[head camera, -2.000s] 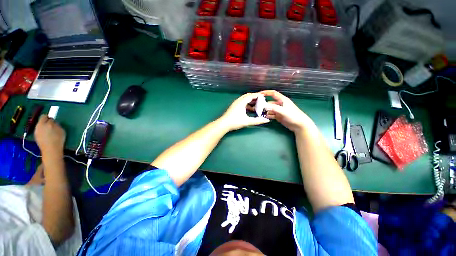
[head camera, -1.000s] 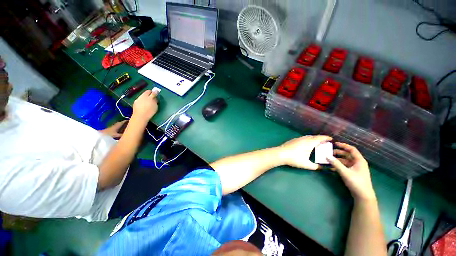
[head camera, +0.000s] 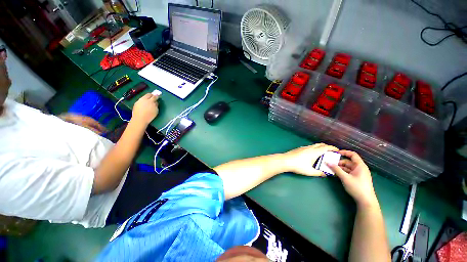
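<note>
A small flat phone battery (head camera: 329, 160) with a white label and a dark edge is held between my two hands above the green mat. My left hand (head camera: 309, 157) holds its left side, with the fingers behind it. My right hand (head camera: 353, 176) holds its right side, the thumb on the white face. The fingers behind the battery are partly hidden.
Stacked clear blister trays (head camera: 353, 135) with red car-shaped pieces stand behind my hands. A mouse (head camera: 217, 111), keypad phone (head camera: 180, 130) on a white cable, laptop (head camera: 179, 71) and fan (head camera: 262, 34) are left. Scissors (head camera: 408, 245) lie right. A person (head camera: 56, 169) sits at left.
The view has swung left since the first frame. The battery now shows its white face, slightly tilted, still in both hands. The neighbour's far hand has moved left and is blurred.
</note>
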